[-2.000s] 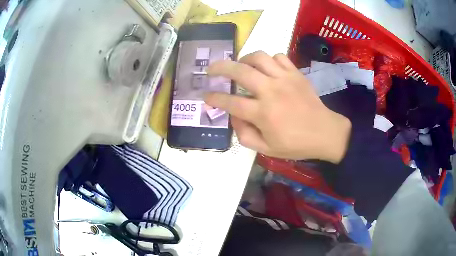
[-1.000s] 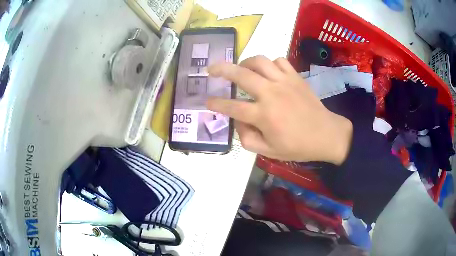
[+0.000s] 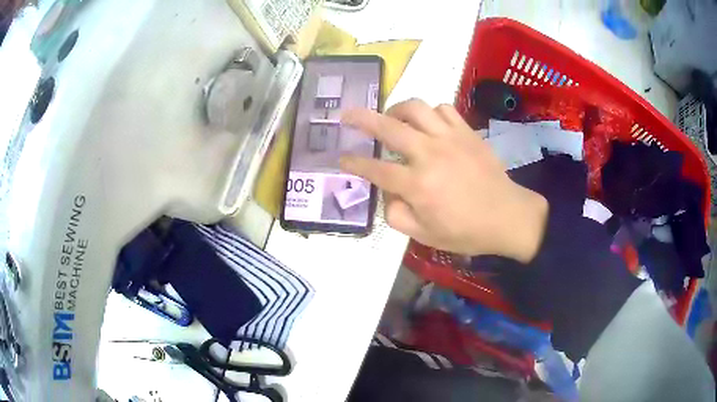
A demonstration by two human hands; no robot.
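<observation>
A black smartphone (image 3: 331, 149) lies on the white table beside the sewing machine arm. Its lit screen shows a product picture and the digits "005". My right hand (image 3: 444, 177) is over the phone's right edge, with two fingers spread at the screen and nothing held. Whether the fingertips touch the glass cannot be told. My left hand is not in view.
The machine arm (image 3: 157, 149) fills the left side. Yellow paper (image 3: 401, 59) lies under the phone. Striped trim (image 3: 263, 290) and black-handled shears (image 3: 236, 369) lie below the arm. A red basket (image 3: 542, 59) with cloth pieces stands at right.
The picture on the phone screen has shifted and enlarged, and "4005" now shows as "005". The two fingers remain spread at the screen. The whole view has shifted slightly.
</observation>
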